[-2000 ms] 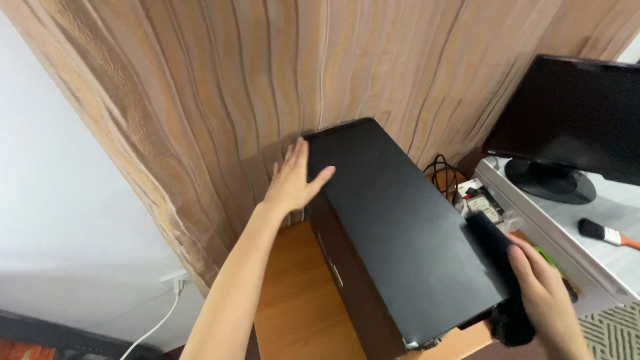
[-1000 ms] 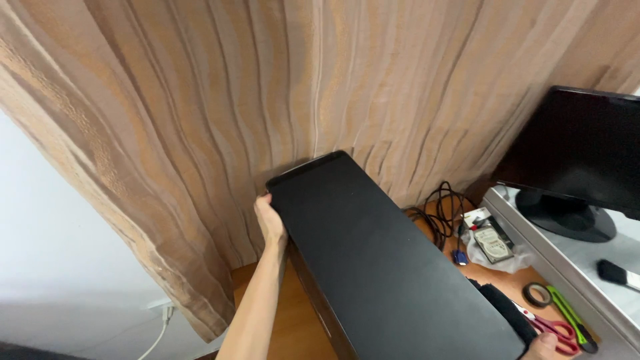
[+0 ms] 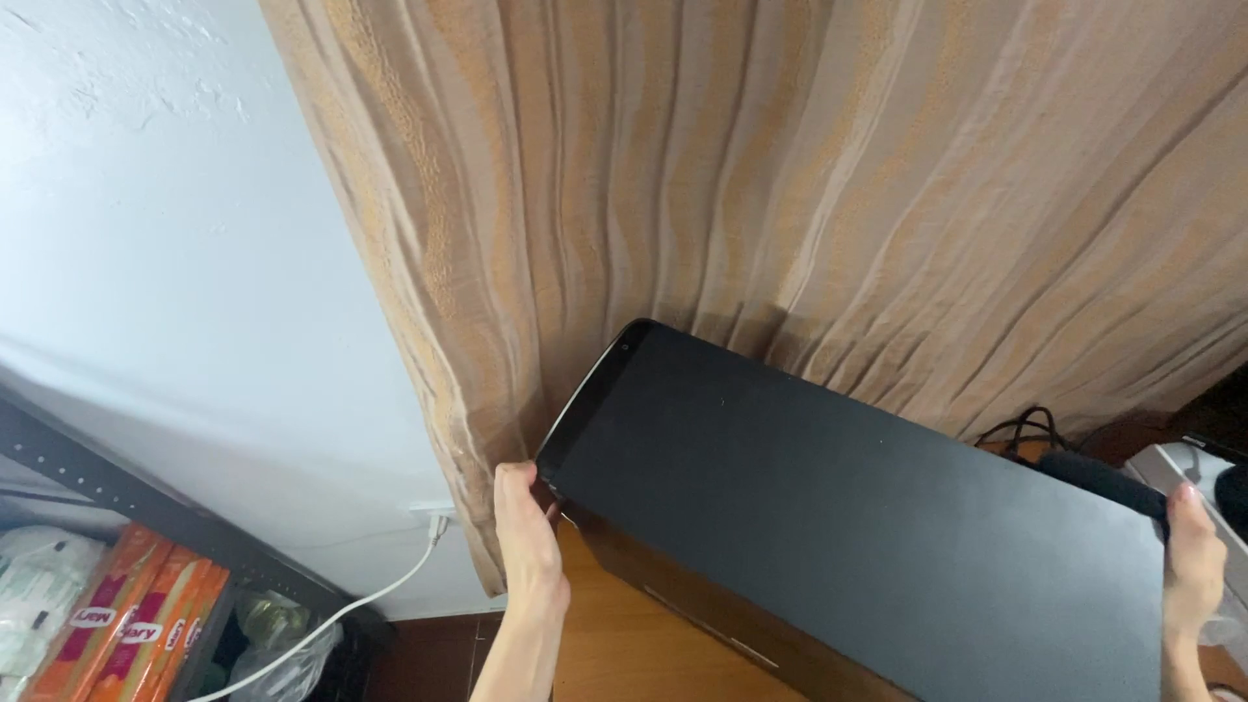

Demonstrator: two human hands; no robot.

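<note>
A black computer tower case [image 3: 838, 507] lies at a slant over a wooden desk [image 3: 634, 624], its rounded front end toward the upper left. My left hand [image 3: 529, 536] grips the near corner of that front end; its fingertips are partly hidden beneath. At the opposite end, on the right, my right hand [image 3: 1191, 556] holds the case by its edge, thumb on top. Between the right hand and the case's far edge is a dark cloth-like item [image 3: 1102, 480]; whether the hand also grips it, I cannot tell.
A patterned curtain [image 3: 760, 175] hangs right behind the case. Black cables [image 3: 1033, 429] lie at the back right, beside a white surface [image 3: 1160, 458]. A white cable [image 3: 380, 590] runs from a wall socket at left. A metal shelf [image 3: 175, 531] holds orange packages [image 3: 127, 604].
The case has turned, its front end swinging to the left and toward me, with both hands at its ends. The view has shifted left, and the monitor is largely out of sight.
</note>
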